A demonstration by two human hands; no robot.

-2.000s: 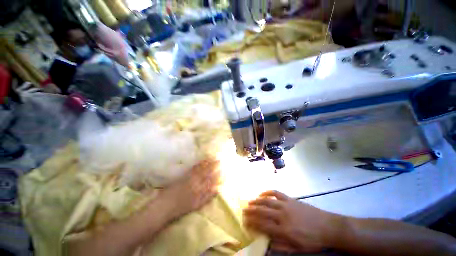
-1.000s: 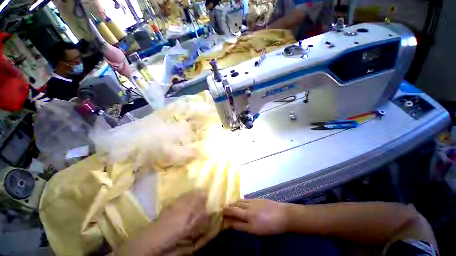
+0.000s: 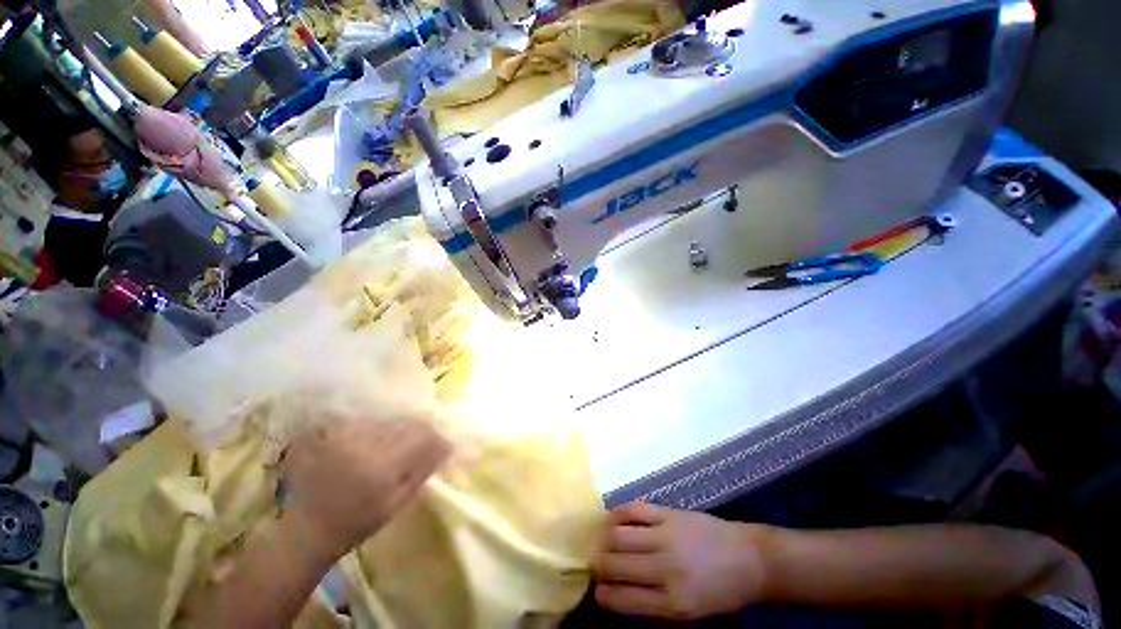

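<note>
Pale yellow fabric (image 3: 504, 528) lies bunched over the left part of the machine bed and hangs over the front edge. A cream-white sheer layer (image 3: 295, 369) is on top of it at left. My left hand (image 3: 369, 473) is closed on the fabric near the sheer layer; its fingertips are partly hidden. My right hand (image 3: 676, 562) grips the fabric's right edge at the table's front edge. The white sewing machine (image 3: 738, 160) has its needle area (image 3: 535, 313) in bright glare, just right of the fabric; contact there cannot be told.
Blue-handled snips (image 3: 824, 268) and a red-and-yellow slim tool (image 3: 904, 236) lie on the bed at right. A measuring scale (image 3: 787, 449) runs along the front edge. Yellow fabric (image 3: 553, 55) is piled behind. A masked person (image 3: 86, 184) is at far left, near thread cones (image 3: 135, 64).
My left hand has moved up and left on the fabric, and the fabric before the machine is more spread out. My right hand stays at the edge. The camera view has shifted.
</note>
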